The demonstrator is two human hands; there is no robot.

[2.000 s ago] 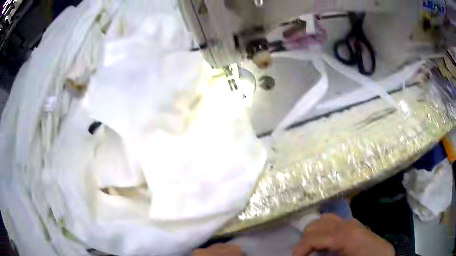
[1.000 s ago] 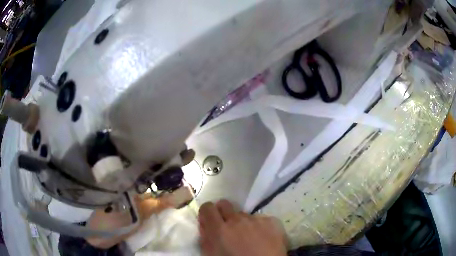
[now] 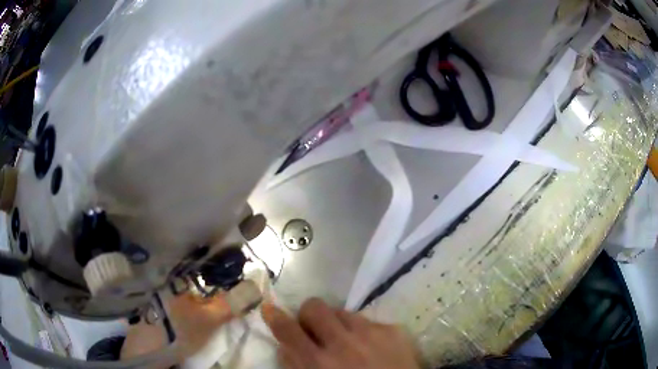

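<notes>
The white garment fabric (image 3: 242, 349) lies under the lit needle area of the white sewing machine (image 3: 216, 94), at the lower left. My right hand (image 3: 343, 339) rests at its right side on the machine bed, fingertips against the fabric near the presser foot. My left hand (image 3: 159, 333) is on the fabric at the left of the needle, partly hidden behind the machine head and blurred. The needle itself is hidden by the machine head. Both hands press or hold the fabric.
Black-handled scissors (image 3: 451, 86) lie on the bed behind the crossed white strips (image 3: 393, 180). Pink snips (image 3: 328, 130) lie under the machine arm. Crinkled plastic (image 3: 519, 267) covers the front edge. White fabric (image 3: 638, 227) is at the far right.
Two seconds ago my hands were below the table edge; now they are at the needle with fabric. Since one second ago, the view has shifted slightly and my right hand is nearer the presser foot.
</notes>
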